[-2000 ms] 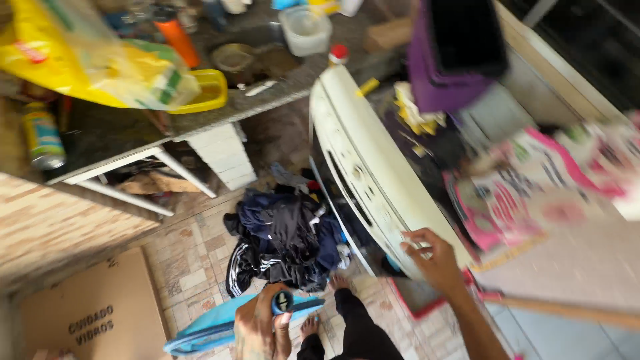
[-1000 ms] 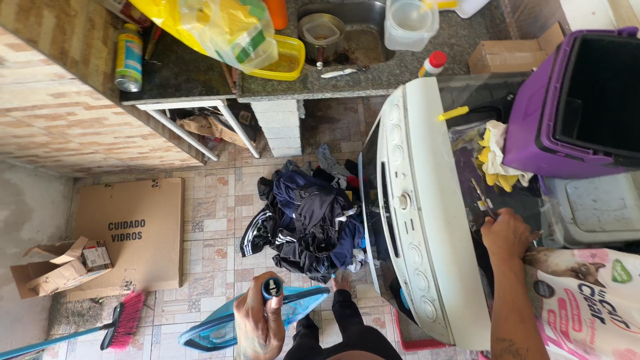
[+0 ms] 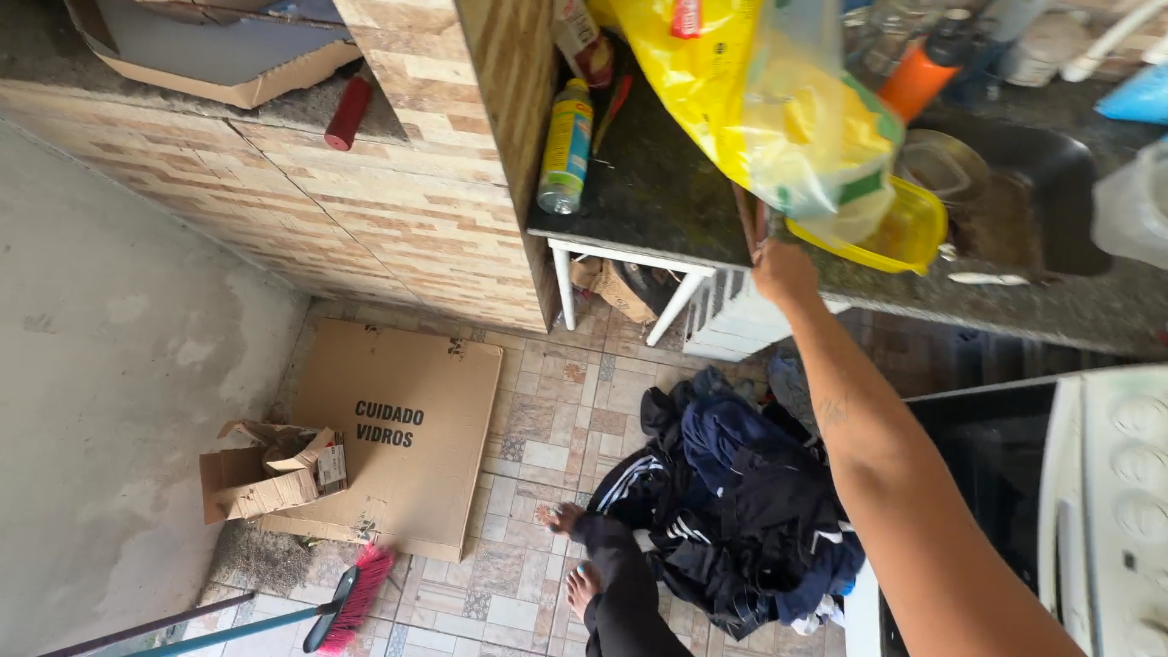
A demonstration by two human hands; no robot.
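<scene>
My right hand (image 3: 785, 274) reaches from the lower right to the front edge of the dark stone counter (image 3: 657, 182). Its fingers are at a thin reddish-brown object (image 3: 746, 219), beside a yellow plastic tub (image 3: 922, 228) and below a yellow and clear plastic bag (image 3: 776, 119). The fingertips are partly hidden, so the grip is unclear. My left hand is out of view. Under my right forearm, dark clothes (image 3: 739, 484) lie heaped on the tiled floor, next to my bare feet.
The white stove (image 3: 1113, 511) stands at the right. A flat cardboard box (image 3: 411, 438), a small opened carton (image 3: 274, 474) and a pink-bristled broom (image 3: 356, 593) lie at the left. A bottle with a yellow cap (image 3: 566, 146) and a sink (image 3: 1049, 192) are on the counter.
My right hand has moved from above the stove to the counter's front edge. My left hand, earlier holding a blue object by its handle, has left the view. The view has swung left.
</scene>
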